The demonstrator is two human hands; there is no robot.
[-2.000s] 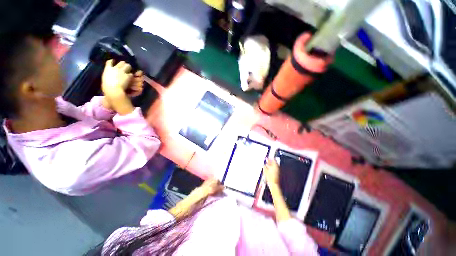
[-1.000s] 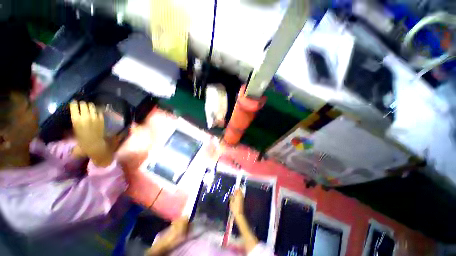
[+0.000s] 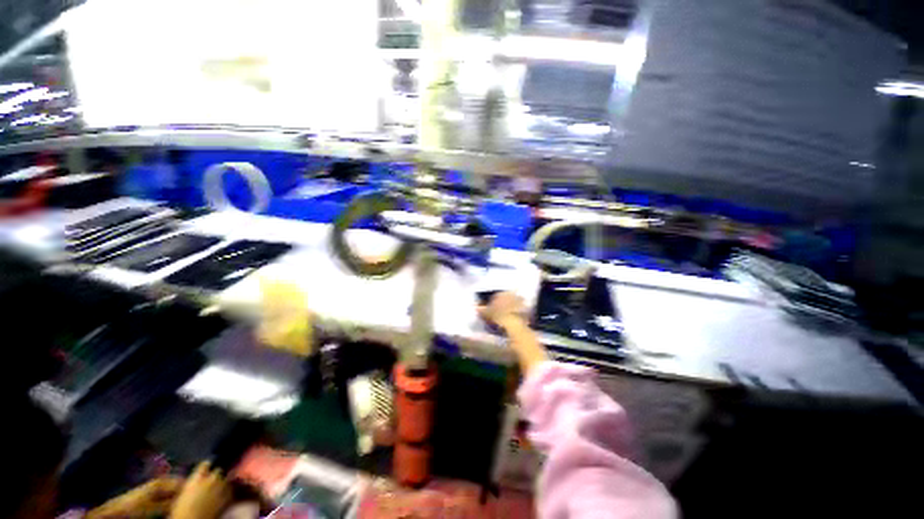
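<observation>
The picture is blurred. My right hand (image 3: 507,310), in a pink sleeve, reaches up to the white raised shelf (image 3: 689,319). Its fingers are at a small dark slab (image 3: 490,300), perhaps a smartphone; whether they grip it is too blurred to tell. A black tablet (image 3: 580,312) lies on the shelf just right of my hand. My left hand is not in view. On the red-orange bench (image 3: 456,499) below, a tablet on a white sheet (image 3: 319,489) shows at the bottom edge.
An orange padded post (image 3: 413,426) rises in front of the shelf. Round rings, one dark (image 3: 350,238), stand on the shelf. More tablets (image 3: 228,264) lie on it at left. A neighbouring worker's hands (image 3: 201,494) are at bottom left. The chart board's edge (image 3: 512,441) is below my arm.
The view has swung up from the bench to the shelf. My right hand has left the tablets and reached up to the small slab. My left hand has gone out of view.
</observation>
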